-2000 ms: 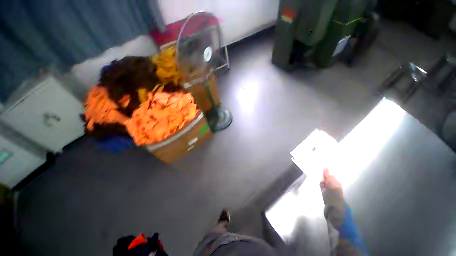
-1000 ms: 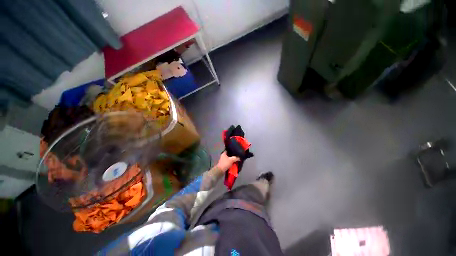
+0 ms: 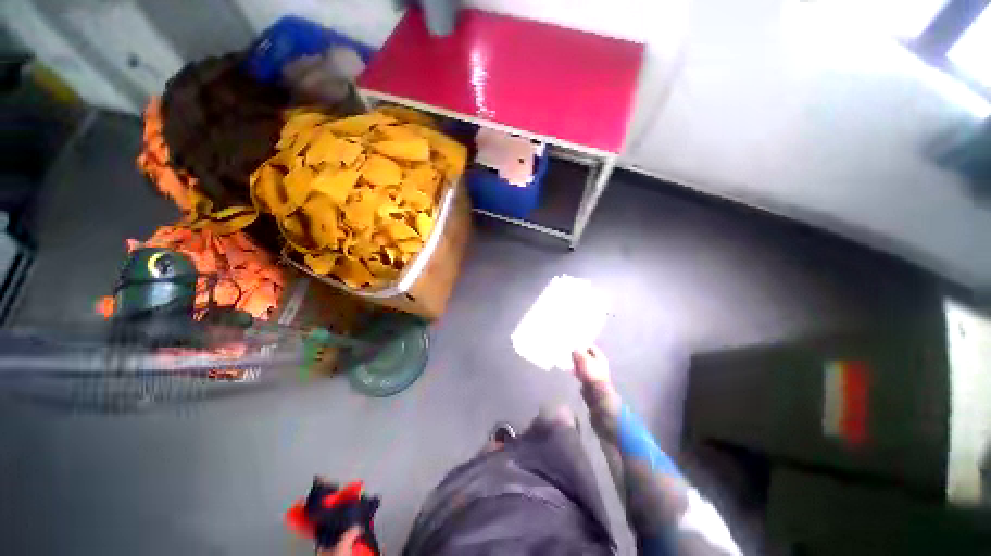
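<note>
My right hand (image 3: pixel 591 373) is shut on the near edge of a white packet or stack of pieces (image 3: pixel 562 321), held out over the grey floor. The packet is overexposed, so its detail is lost. My left hand (image 3: pixel 348 543) is at the bottom edge, mostly cut off, and holds a rumpled bunch of black and red fabric pieces (image 3: pixel 335 510). The two hands are well apart.
A box of yellow fabric pieces (image 3: pixel 355 201) stands ahead on the left, with orange pieces (image 3: pixel 230 268) and a dark heap (image 3: pixel 228 130) beside it. A blurred fan stands at left. A red-topped table (image 3: pixel 511 71) is ahead. A dark green cabinet-like object (image 3: pixel 761 407) is at right.
The view has turned and moved closer to the red table and yellow box. The white packet has swung from the lower right to the centre. The black and red bunch is now lower left.
</note>
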